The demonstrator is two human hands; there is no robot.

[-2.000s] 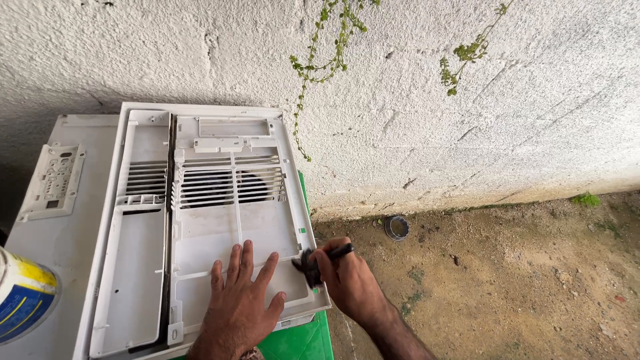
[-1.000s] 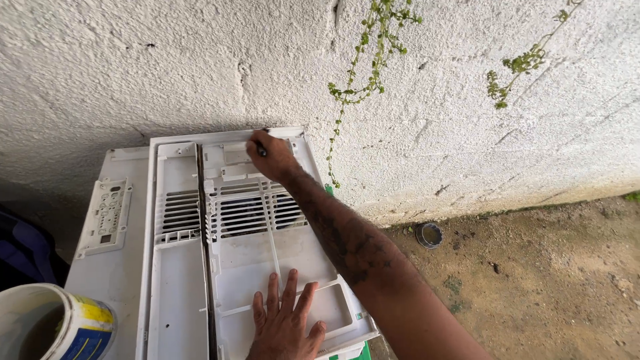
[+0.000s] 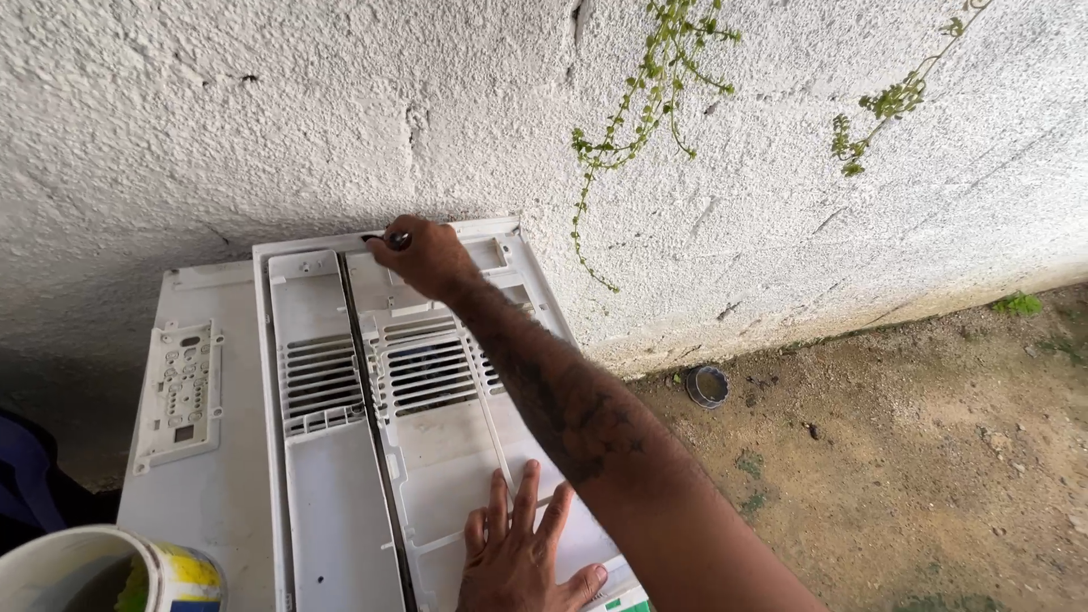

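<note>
A white plastic panel with louvred vents (image 3: pixel 340 518), like an appliance front cover seen from its inner side, lies on a white surface beside the wall. My right hand (image 3: pixel 425 257) is at the panel's far edge, closed around a small dark-handled tool (image 3: pixel 397 240), perhaps a brush; its tip is mostly hidden by the fingers. My left hand (image 3: pixel 529 548) rests flat, fingers spread, on the lower right part of the panel and holds nothing. My right forearm hides part of the vents and of the right edge.
A white bucket (image 3: pixel 110 565) with liquid stands at lower left. A small white control panel plate (image 3: pixel 180 395) lies on the white surface (image 3: pixel 238 501). The rough white wall (image 3: pixel 476 110) rises behind, with hanging vines (image 3: pixel 625 140). A round dark cup (image 3: pixel 707 387) sits on the ground.
Two seconds ago my right hand was at the panel's lower right edge. It moved to the far edge, then leftward along it. My left hand stays flat on the panel.
</note>
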